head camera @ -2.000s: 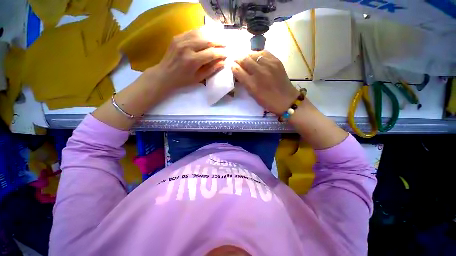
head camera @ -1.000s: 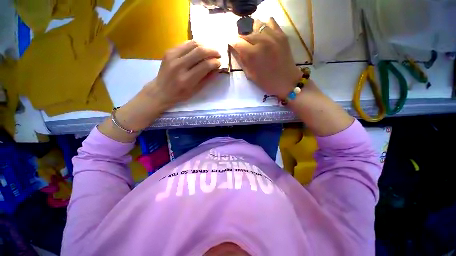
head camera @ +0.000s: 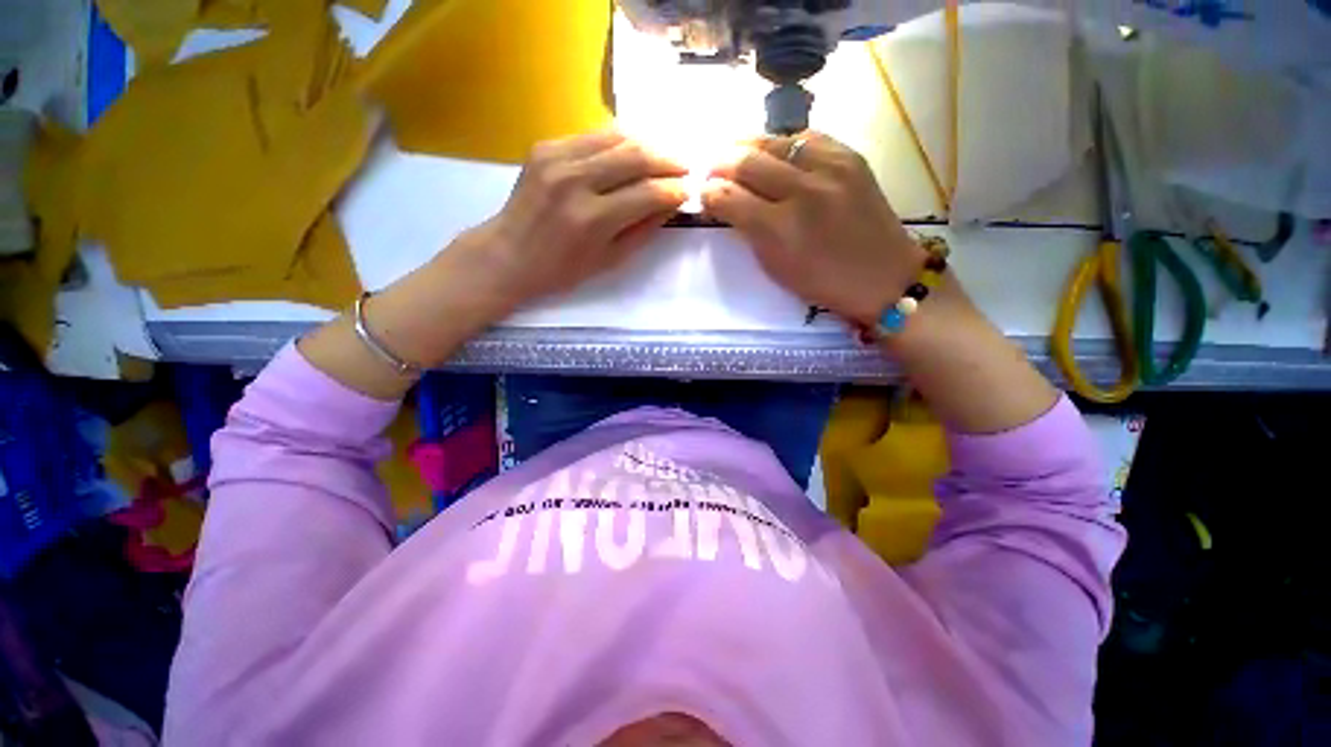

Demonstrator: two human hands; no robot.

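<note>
My left hand [head camera: 591, 204] and my right hand [head camera: 810, 212] are close together under the lamp of the sewing machine head [head camera: 788, 59]. The fingers of both hands are bent, with thumbs and fingertips almost meeting just in front of the needle area. Strong glare washes out what lies between and behind the fingertips, so any small piece there cannot be made out. A large mustard fabric panel [head camera: 504, 73] lies flat behind my left hand, its straight right edge beside the glare.
Stacked mustard cut pieces [head camera: 205, 175] lie at left. Pale pieces with yellow edge strips [head camera: 1007, 124] lie right of the needle. Shears [head camera: 1117, 241] and a small dark-green tool [head camera: 1233, 263] lie at right. The ruler-marked table edge [head camera: 657, 355] runs across the front.
The white strip seen hanging between my hands two seconds ago no longer shows. My fingertips have come closer together. The large mustard panel now shows a straight right edge. The camera view has shifted slightly.
</note>
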